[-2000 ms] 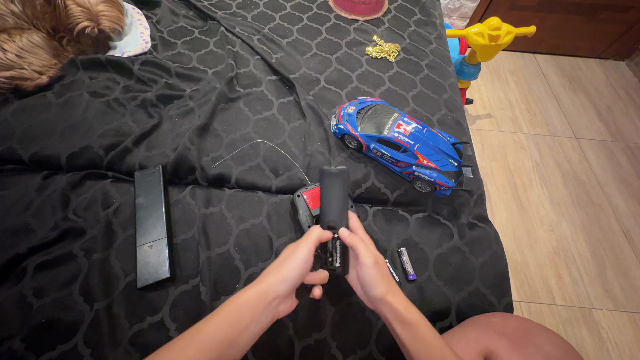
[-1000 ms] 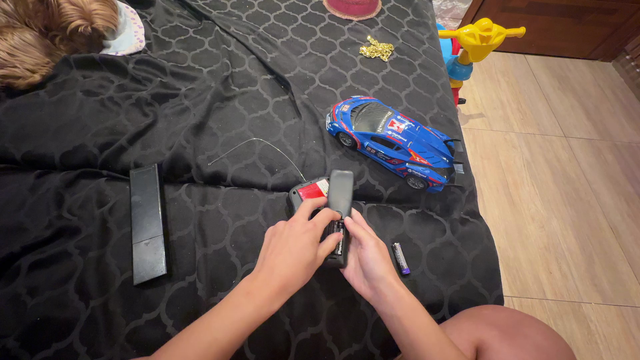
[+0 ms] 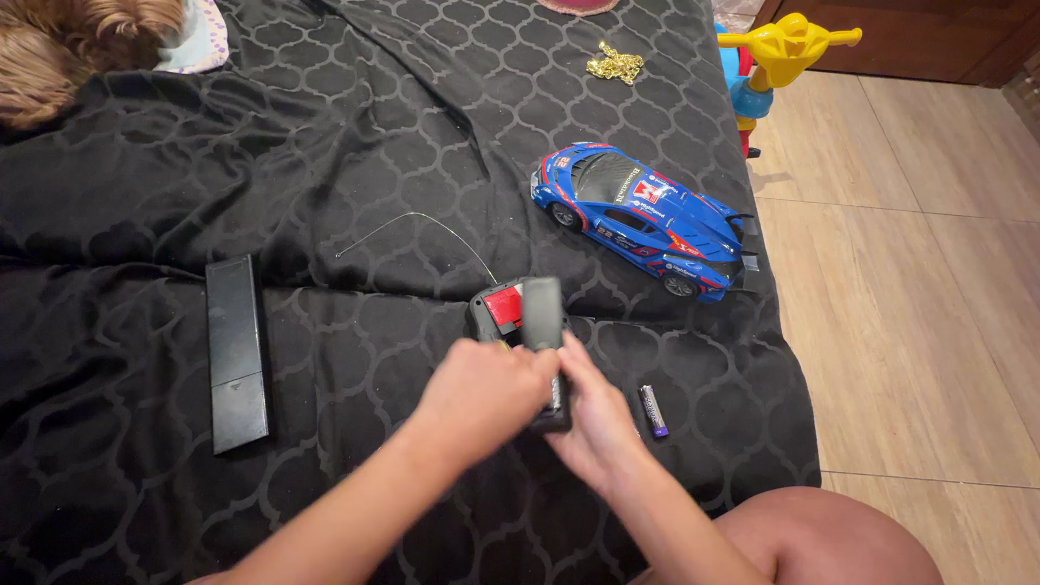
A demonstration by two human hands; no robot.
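My right hand (image 3: pixel 597 418) holds a black remote control (image 3: pixel 542 313) from its right side, its battery bay partly in sight. Over the bay, my left hand (image 3: pixel 487 394) is blurred, its fingers bent against the remote; whether they grip a battery is hidden. Partly under the remote lies a toy car's controller (image 3: pixel 486 313) with a red panel (image 3: pixel 503 305) and a thin wire antenna (image 3: pixel 455 231). A battery with a purple end (image 3: pixel 653 412) rests on the black cloth to the right of my right hand. The blue toy race car (image 3: pixel 642 215) stands farther back.
Another black remote (image 3: pixel 236 353) lies face down at left on the patterned black bedspread (image 3: pixel 366 504). A gold chain (image 3: pixel 615 65) is near the back. Brown fur (image 3: pixel 89 41) shows at top left. Past the bed's right edge are a yellow ride-on toy handlebar (image 3: pixel 788 45) and the tiled floor (image 3: pixel 902 325).
My left hand's fingers have closed up over the battery bay and moved slightly. My right hand still holds the remote.
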